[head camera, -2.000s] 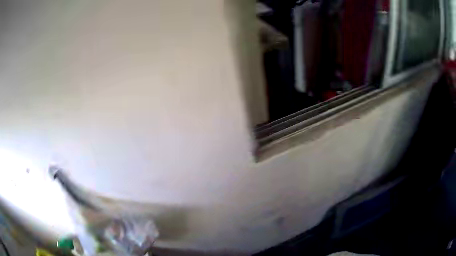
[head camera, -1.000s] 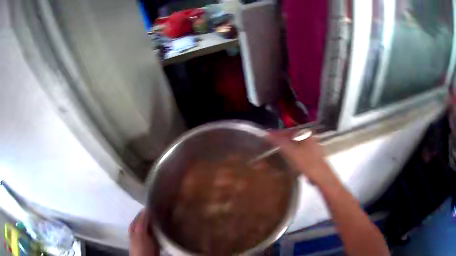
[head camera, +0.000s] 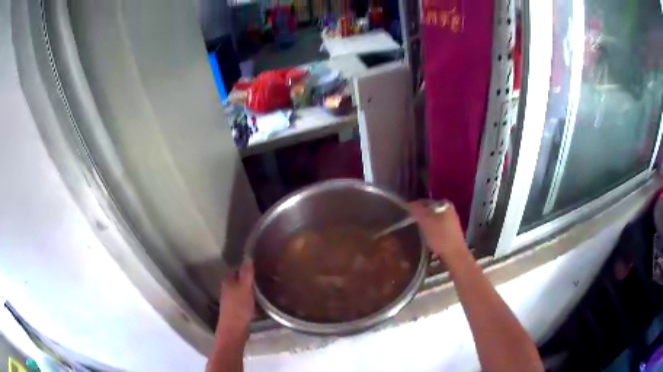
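Note:
A large, wide silver pot (head camera: 334, 327) with brownish liquid and meat pieces (head camera: 338, 272) is at a window opening, above the sill. My left hand (head camera: 238, 290) grips its left rim. My right hand (head camera: 438, 229) grips its right rim, with the end of a silver spoon or ladle handle (head camera: 398, 226) under or between the fingers. The handle slopes down into the liquid; its lower end is hidden. The pot's underside is hidden, so I cannot tell if it touches the sill.
The window sill (head camera: 465, 280) runs below and right of the pot. A sliding glass pane (head camera: 603, 123) stands at right. Beyond the opening are a maroon cloth (head camera: 456, 109), a white panel (head camera: 385, 123) and a table (head camera: 309, 127) with a red bag (head camera: 267, 93).
Two seconds ago neither hands nor pot showed. Since one second ago, the pot shows smaller and nearer the window opening, both hands still on it. The view now shows more of the room beyond.

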